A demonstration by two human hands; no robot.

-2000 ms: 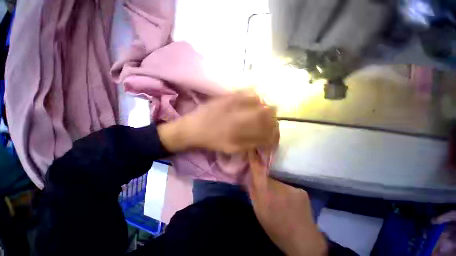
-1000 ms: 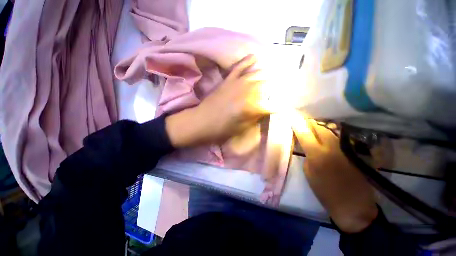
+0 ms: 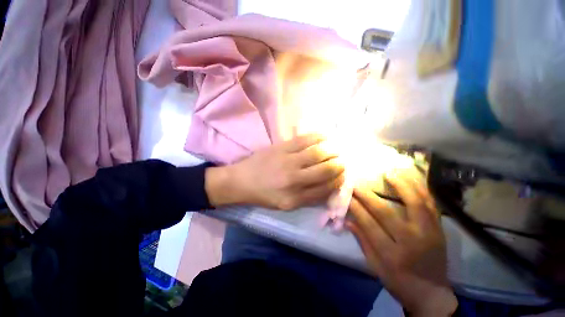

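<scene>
A dusty-pink garment panel (image 3: 226, 105) lies bunched on the white table, and its right part runs into the lamp glare beside the machine head. My left hand (image 3: 288, 176) presses flat on the panel's near edge, left of the glare. My right hand (image 3: 402, 229) lies with fingers spread just right of the panel's narrow end (image 3: 335, 213), fingertips under the machine head (image 3: 427, 117). Whether the right fingertips touch cloth is hard to tell. The needle and presser foot are hidden by glare.
A tall draped heap of pink folds (image 3: 71, 105) hangs at the left. A pale board with a pink piece (image 3: 203, 244) is below the table's front edge (image 3: 266, 230), near a blue crate (image 3: 148, 257). A dark blurred bar crosses at right.
The pink panel has moved away from me, toward the machine, and its near end now extends less over the table. My left hand has moved nearer and lies flatter. My right hand's fingers have spread.
</scene>
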